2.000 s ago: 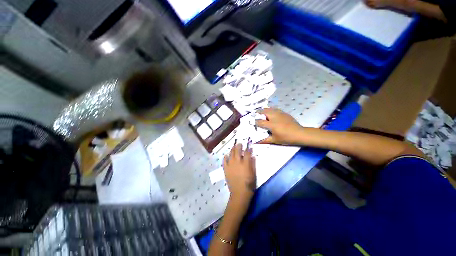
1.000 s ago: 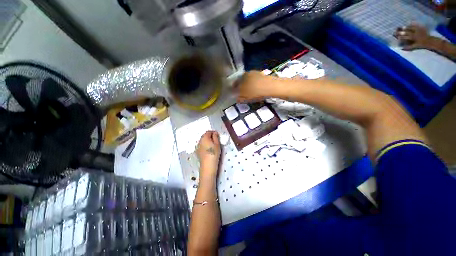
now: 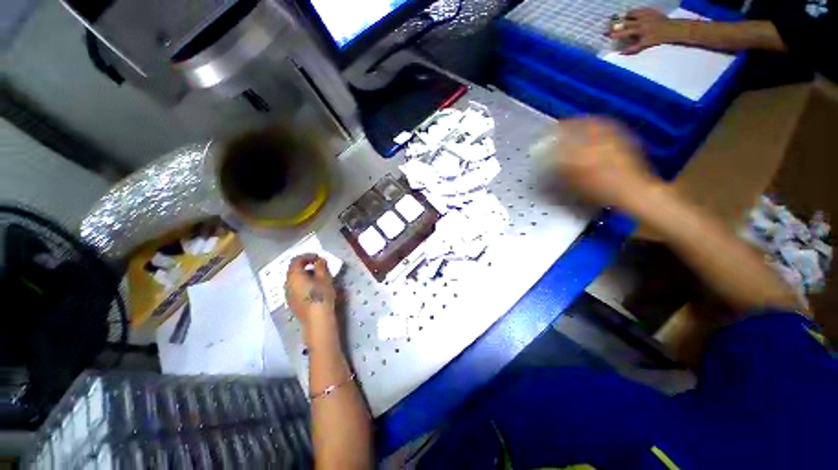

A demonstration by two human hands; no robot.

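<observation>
The dark brown fixture (image 3: pixel 393 246) lies mid-table. Its near row holds three white plastic parts (image 3: pixel 390 223); its far row shows grey, dark pockets. My left hand (image 3: pixel 312 292) is left of the fixture, over a white sheet with white pieces, its fingers closed on a white part. My right hand (image 3: pixel 597 165) is strongly blurred above the table's right end, away from the fixture; whether it holds anything cannot be told. A heap of white parts (image 3: pixel 455 156) lies right of the fixture and spreads along its near side.
A dark round duct mouth (image 3: pixel 271 179) stands left behind the fixture, below grey machinery. Ribbed plastic trays (image 3: pixel 184 422) and a black fan (image 3: pixel 55 294) are at left. Blue crates (image 3: pixel 588 96), another person's hand (image 3: pixel 643 29) and a carton with white parts (image 3: pixel 726 174) are at right.
My right hand has moved from behind the fixture to the table's right end. The far-row parts seen earlier are out of the fixture. My left hand stays over the left sheet area; the view has shifted.
</observation>
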